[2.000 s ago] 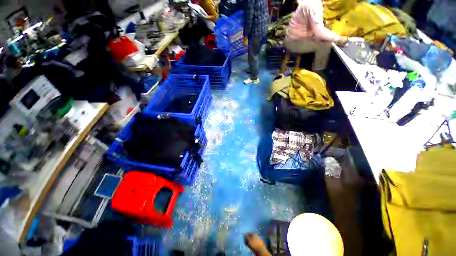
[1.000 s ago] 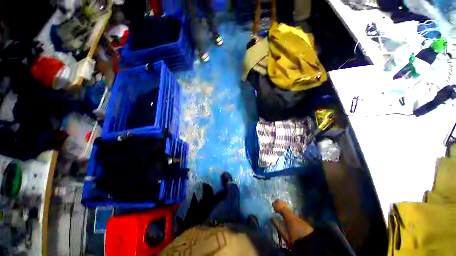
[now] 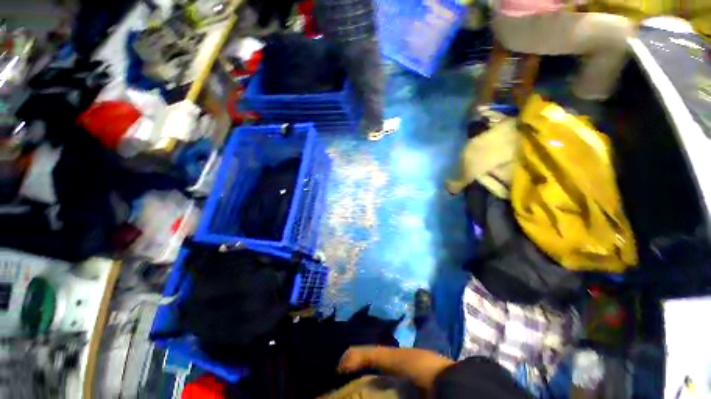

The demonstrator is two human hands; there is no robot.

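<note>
My right hand (image 3: 356, 360) is at the bottom middle, its forearm coming in from the right out of a dark sleeve. It is blurred and lies against or over a dark garment (image 3: 312, 351); whether the fingers grip it cannot be told. A tan item (image 3: 368, 387) shows at the bottom edge below my forearm. My left hand is not in view. The dark garment spreads beside a blue crate (image 3: 162, 319) heaped with black cloth (image 3: 234, 292).
Another blue crate (image 3: 308, 195) stands ahead on the left, and a red stool (image 3: 204, 388) shows at the bottom left. Mustard garments (image 3: 573, 187) and checked cloth (image 3: 507, 319) are heaped on the right. A person's leg (image 3: 366, 86) stands ahead; another person sits (image 3: 546, 31).
My right hand and forearm have moved left, over the dark garment. The view has shifted; the mustard heap and checked cloth now appear larger and further right, and the red stool is mostly out of view.
</note>
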